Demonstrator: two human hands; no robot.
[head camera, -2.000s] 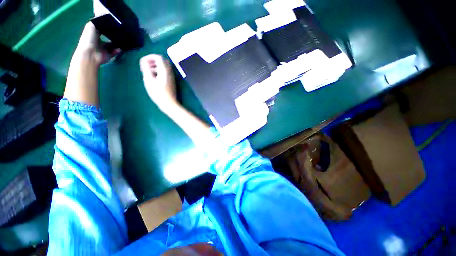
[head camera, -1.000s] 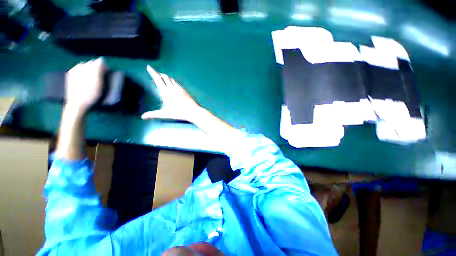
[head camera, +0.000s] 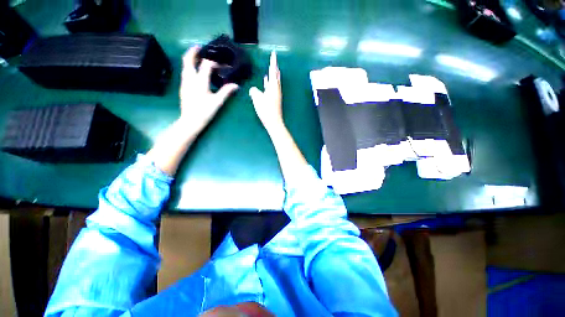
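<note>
My left hand (head camera: 201, 90) is at a small black insert (head camera: 228, 60) above the green bench, its thumb and fingers around the insert's near left side. The insert shows a dark round hollow. My right hand (head camera: 269, 93) is just right of it, fingers extended, holding nothing and not touching the insert. Two piles of carton blanks (head camera: 381, 124), black with white stepped flaps, lie flat to the right. Two rows of black inserts (head camera: 93, 60) lie at the left, one behind the other; the nearer row (head camera: 59, 132) shows close ribbed lines.
A black upright block (head camera: 245, 21) stands at the far side of the green bench (head camera: 279, 186). A small parts bin (head camera: 486, 18) is at the far right. A white ring on a dark object (head camera: 546, 96) is at the right edge. Brown cartons (head camera: 184, 247) stand below the bench.
The view has turned and shifted. My left hand has moved from the near row of inserts to the middle, with a black insert at its fingers. My right hand's fingers now point forward.
</note>
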